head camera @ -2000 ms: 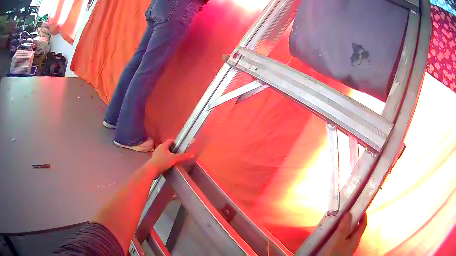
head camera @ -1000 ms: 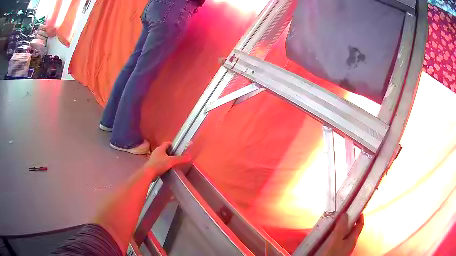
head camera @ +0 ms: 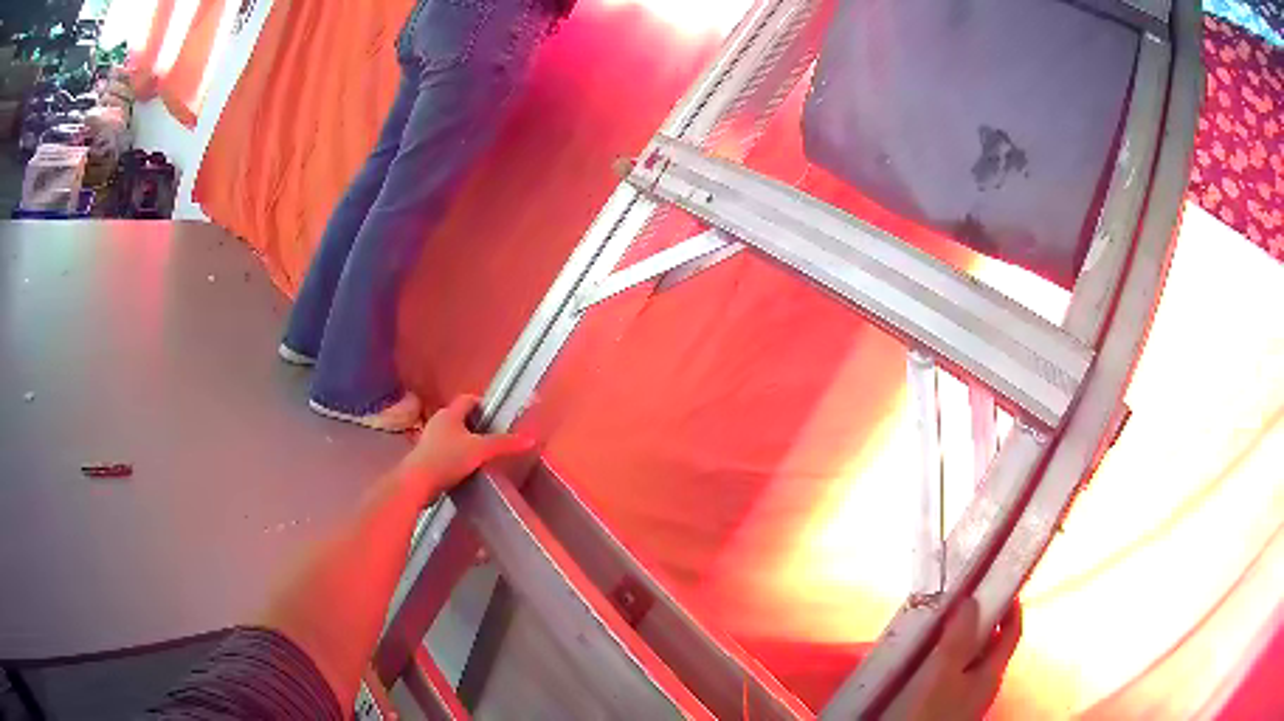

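A silver aluminium stepladder [head camera: 859,275] stands tilted across the middle and right of the view. My left hand [head camera: 462,448] is closed around its left side rail, just above a lower tread. My right hand [head camera: 972,659] is at the lower right around the right side rail, partly hidden behind it and blurred. A dark grey cloth or panel [head camera: 972,127] with a black smudge shows through the upper part of the ladder. A large orange-red curtain [head camera: 676,409] hangs behind the ladder, glowing yellow-white at the right.
A person in jeans [head camera: 380,226] stands on the grey worktable [head camera: 155,352] at the left, upper body out of view. A small dark reddish tool [head camera: 107,469] lies on the tabletop. Patterned pink-red fabric [head camera: 1242,155] hangs at the upper right. Cluttered goods [head camera: 57,176] show at the far left.
The view has shifted slightly since the earliest frame. Both hands keep their places on the ladder rails, and the person's legs stay in the same place on the table.
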